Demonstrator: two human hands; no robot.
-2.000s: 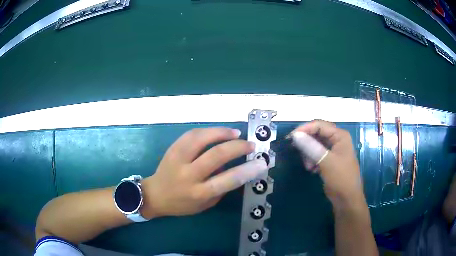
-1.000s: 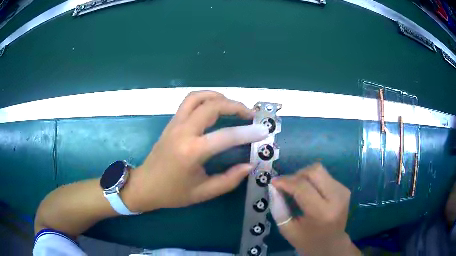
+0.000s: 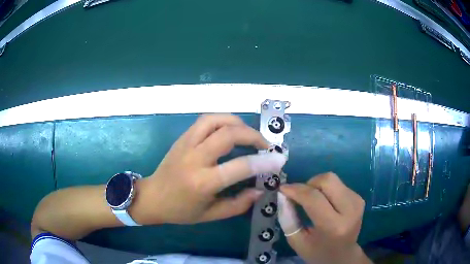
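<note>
The grey multi-port housing [image 3: 270, 196] lies lengthwise away from me on the bench edge, its top end over the white stripe. Its round black ports show pale centres. My left hand [image 3: 206, 170] reaches from the left, with a cotted finger lying across the second port and the thumb at the housing's left side near the third port. My right hand [image 3: 322, 211] is at the right notched edge beside the third port, cotted thumb and fingertip together. Whether a small part is between these fingertips cannot be seen.
A clear blister tray [image 3: 384, 180] with thin copper rows [image 3: 415, 149] lies to the right. Another housing [image 3: 438, 35] is at the far upper right, and part of one shows at the upper left. Part of a person's arm [image 3: 465, 206] shows at the right edge.
My right hand came from the upper port area to beside the third port and stays there. My left cotted finger moved from the first port down to the second. Far housings shifted right.
</note>
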